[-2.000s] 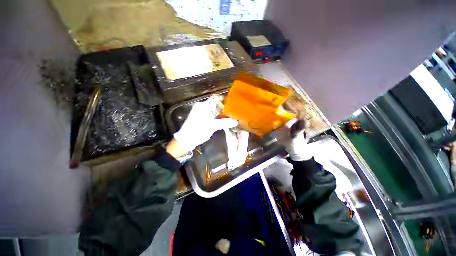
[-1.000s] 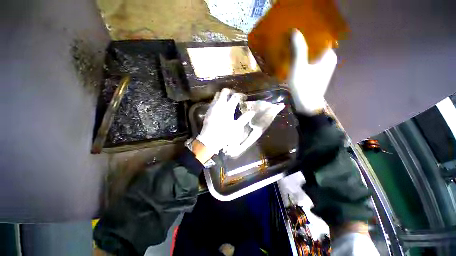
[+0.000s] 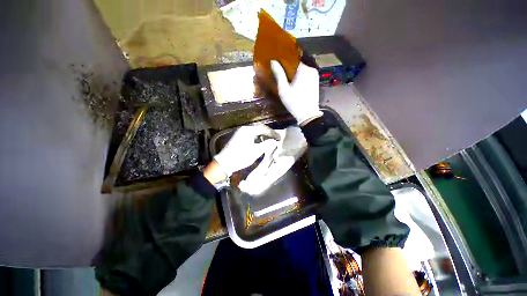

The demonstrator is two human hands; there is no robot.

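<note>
My right hand [image 3: 301, 92], in a white glove, grips the lower edge of an orange sheet [image 3: 276, 47]. The sheet stands tilted at the right end of the solder pot [image 3: 232, 84] and covers part of its bright surface. No coil shows at the sheet. My left hand [image 3: 242, 149], in a white glove, holds a limp white cloth [image 3: 273, 166] over the near tray [image 3: 268, 237]. The cloth hangs across the tray's left and middle part. Thin copper-coloured strands [image 3: 249, 217] lie in the tray's front left corner.
A black dross tray [image 3: 163, 136] with flaky residue and a brassy strip [image 3: 127, 141] across it is at left. A controller [image 3: 341, 65] with red digits is behind right. Coils [image 3: 348, 272] lie in the parts tray [image 3: 407, 202]. Green conveyor [image 3: 462, 214] is at far right; grey panels flank both sides.
The orange sheet rose with my right hand from over the near tray, then moved left to the pot. My left hand went from beside the sheet to the white cloth and now holds it.
</note>
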